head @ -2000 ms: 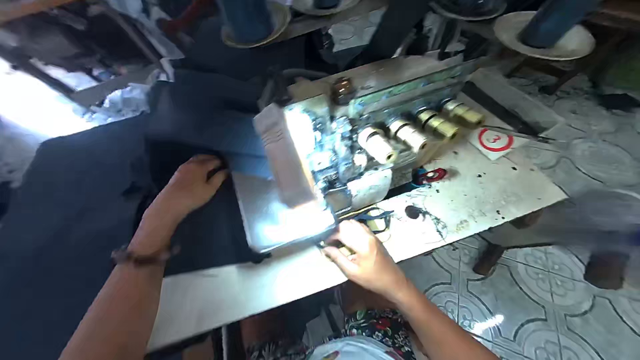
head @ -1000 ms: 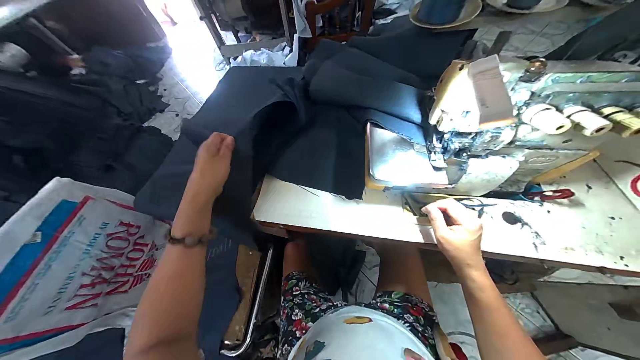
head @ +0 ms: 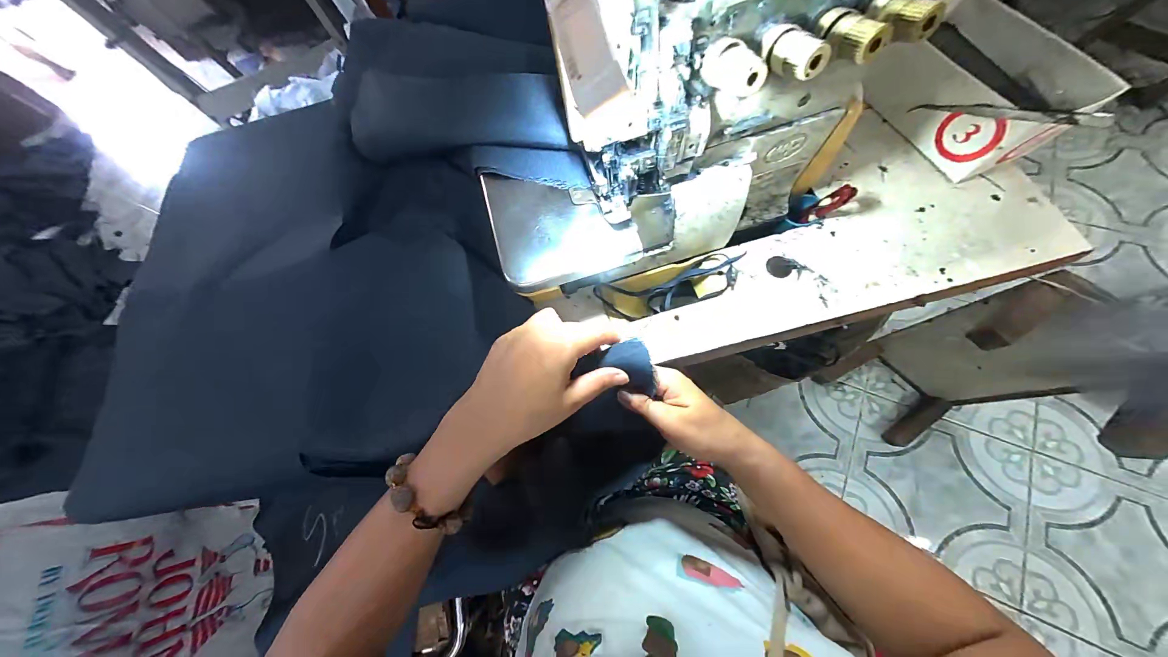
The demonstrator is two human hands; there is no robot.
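Dark navy fabric (head: 383, 319) spreads over the left side of the table and down onto the lap. My left hand (head: 547, 370) pinches an edge of it between thumb and fingers, in front of the table's edge. Close beside it, my right hand (head: 675, 411) grips the same small folded piece with its fingertips. Above the hands stands an overlock sewing machine (head: 639, 173) with its lamp lit; a fabric edge lies at the back of its metal plate (head: 547, 237), beside the presser foot. Several thread tension knobs (head: 794, 50) line its front.
Red-handled scissors (head: 826, 203) lie against the machine. Dark cords (head: 693, 281) rest in a yellow-edged opening. A white tray (head: 1031, 82) and a card with a red circle (head: 969, 137) are at the right. A printed white sack (head: 137, 584) lies lower left; a wooden stool (head: 958, 356) stands right.
My left hand has moved right, from the spread fabric to beside my right hand. Both hands now hold a fabric edge in front of the table; my right hand was at the machine's front edge before.
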